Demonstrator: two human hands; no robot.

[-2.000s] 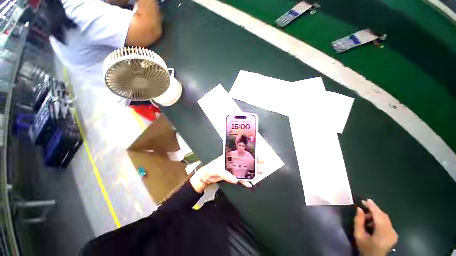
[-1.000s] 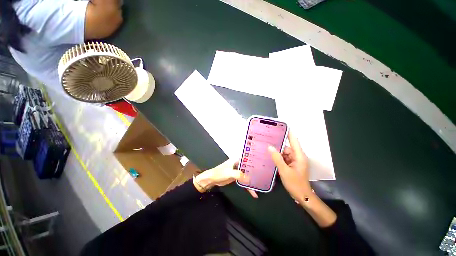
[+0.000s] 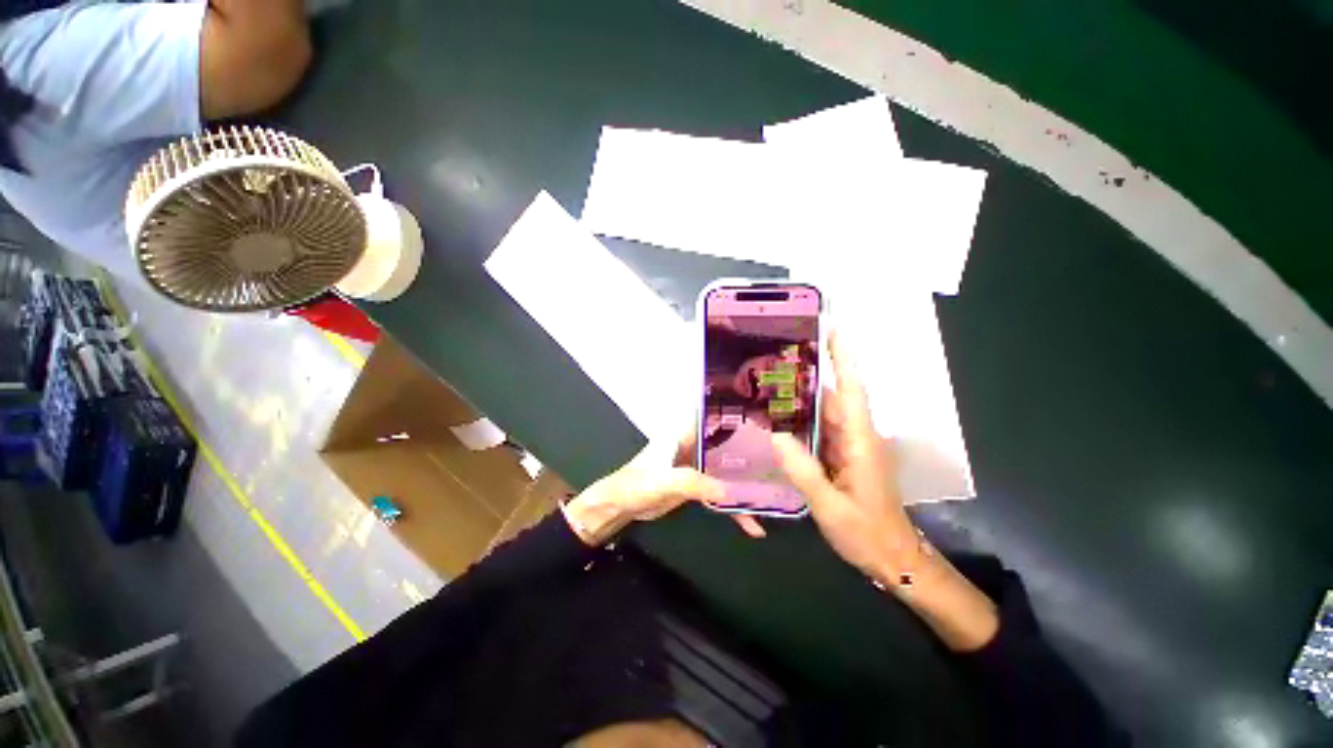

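A smartphone [image 3: 760, 402] with a lit pink-purple screen and a pale case is held upright in front of me. My left hand [image 3: 640, 494] holds its lower left edge, with fingertips showing below it. My right hand [image 3: 855, 490] is at its right side, fingers behind or along the edge and thumb over the lower screen. I cannot tell whether the thumb touches the glass. Several white sheets [image 3: 702, 183] overlap in a loose pile on the dark green bench [image 3: 1111, 395], partly hidden by the phone and hands.
A cream desk fan [image 3: 263, 241] stands at the left, above an open cardboard box [image 3: 424, 439]. A person's bare arm [image 3: 256, 56] is at the upper left. A white rail [image 3: 1023, 132] borders the green belt [image 3: 1213, 88]. A silver speckled part [image 3: 1316, 665] is cut off at the right edge.
My right hand has come from the lower right to the phone. The screen has changed from a lock screen to a list, then to a picture with green text bubbles. The phone is now more upright.
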